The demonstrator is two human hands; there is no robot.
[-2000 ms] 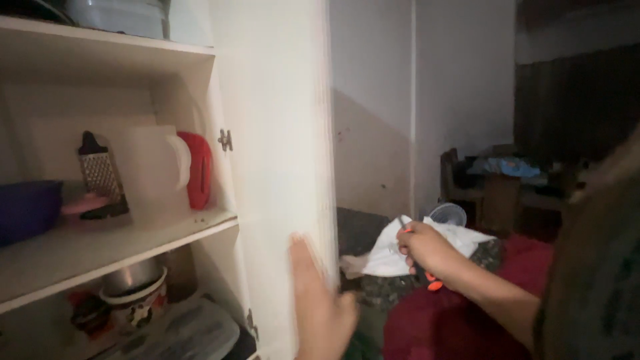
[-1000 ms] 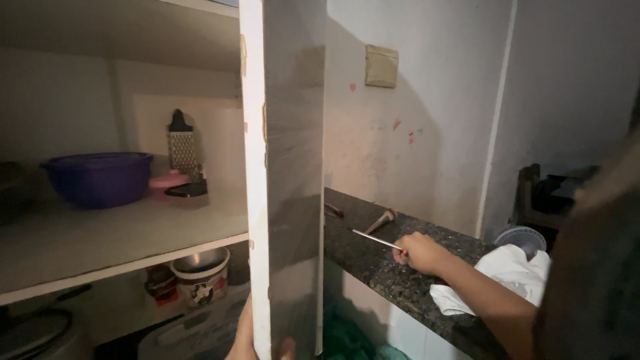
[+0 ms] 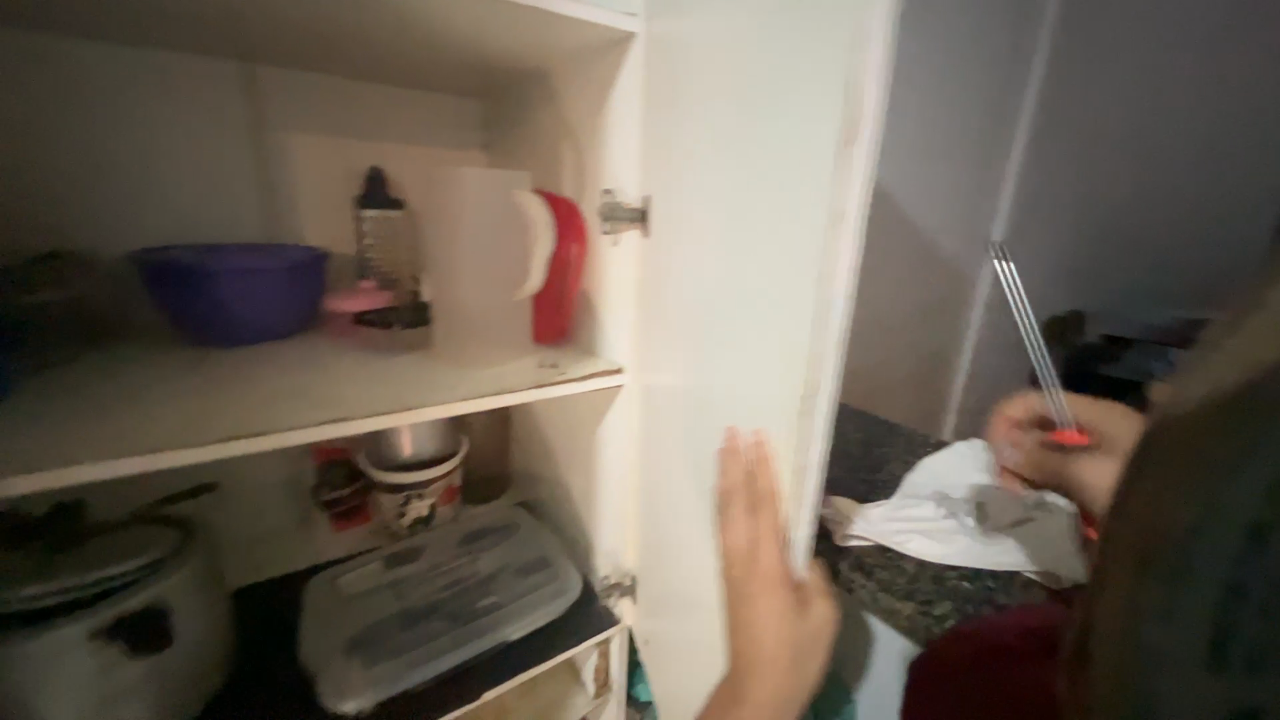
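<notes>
My left hand (image 3: pixel 770 580) lies against the inner face of the white cabinet door (image 3: pixel 745 260), near its free edge, with its fingers extended. On the right, my right hand (image 3: pixel 1060 445) holds a thin metal-shafted tool (image 3: pixel 1030 335) with a red end, perhaps a screwdriver; its shaft points up and is blurred by motion. Just below that hand, a white cloth (image 3: pixel 940 510) lies on the dark granite counter (image 3: pixel 900 600). The door stands swung out on metal hinges (image 3: pixel 625 212) at the cabinet's side.
The upper shelf (image 3: pixel 300 400) holds a purple bowl (image 3: pixel 235 295), a grater (image 3: pixel 382 240), a pale pitcher (image 3: pixel 480 260) and a red object (image 3: pixel 560 265). Below are a large pot (image 3: pixel 110 620), a decorated bucket (image 3: pixel 412 485) and a clear lidded container (image 3: pixel 440 600). Maroon fabric (image 3: pixel 990 660) shows at lower right.
The door has swung wider, from edge-on to showing its inner face. My left hand has moved from gripping its edge to lying flat on it. The tool in my right hand has tilted upward.
</notes>
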